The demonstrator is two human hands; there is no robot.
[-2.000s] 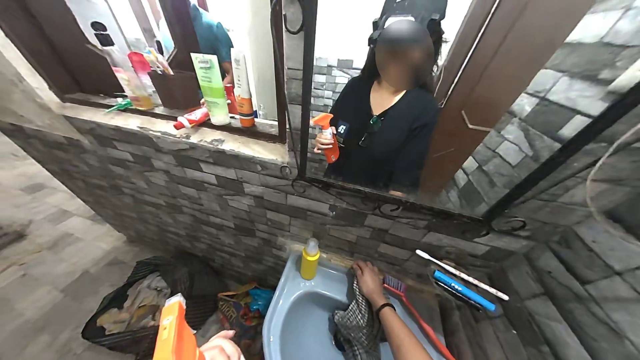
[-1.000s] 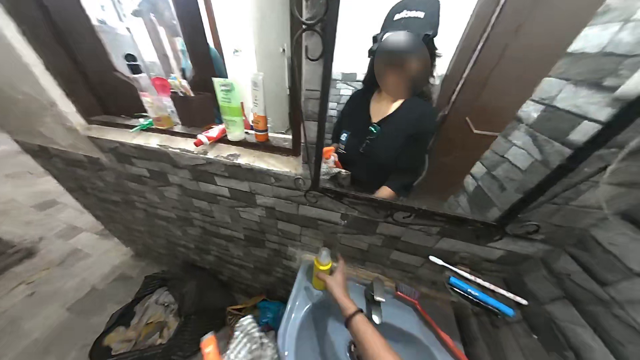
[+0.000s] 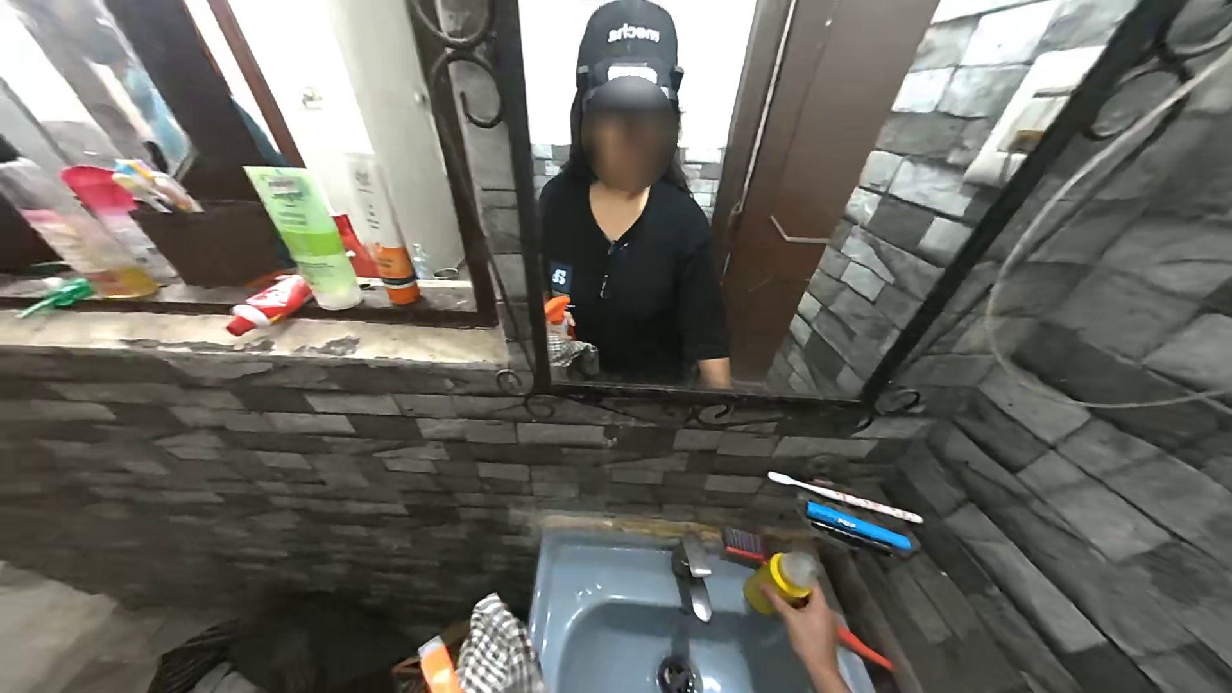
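Note:
My right hand (image 3: 813, 621) grips a yellow bottle (image 3: 765, 584) with a clear cap, over the right back corner of the blue-grey sink (image 3: 568, 602). Left of it stands the metal tap (image 3: 693, 577). A brush with a red handle (image 3: 863, 650) lies behind and beside that hand. At the bottom edge appear an orange spray bottle's head (image 3: 439, 666) and a black-and-white checked cloth (image 3: 499, 645). My left hand is outside the direct view; the mirror (image 3: 674, 289) reflects the orange sprayer and cloth at that side.
A white toothbrush (image 3: 847, 498) and a blue packaged item (image 3: 859, 526) lie right of the sink. The window ledge (image 3: 385, 339) holds a green tube (image 3: 306, 236), a red toothpaste tube (image 3: 269, 304) and several toiletries. A black bag (image 3: 192, 654) is at lower left.
My right hand has gone from the cloth in the sink to the yellow bottle and carried it from the left back corner to the right. The checked cloth is now left of the sink.

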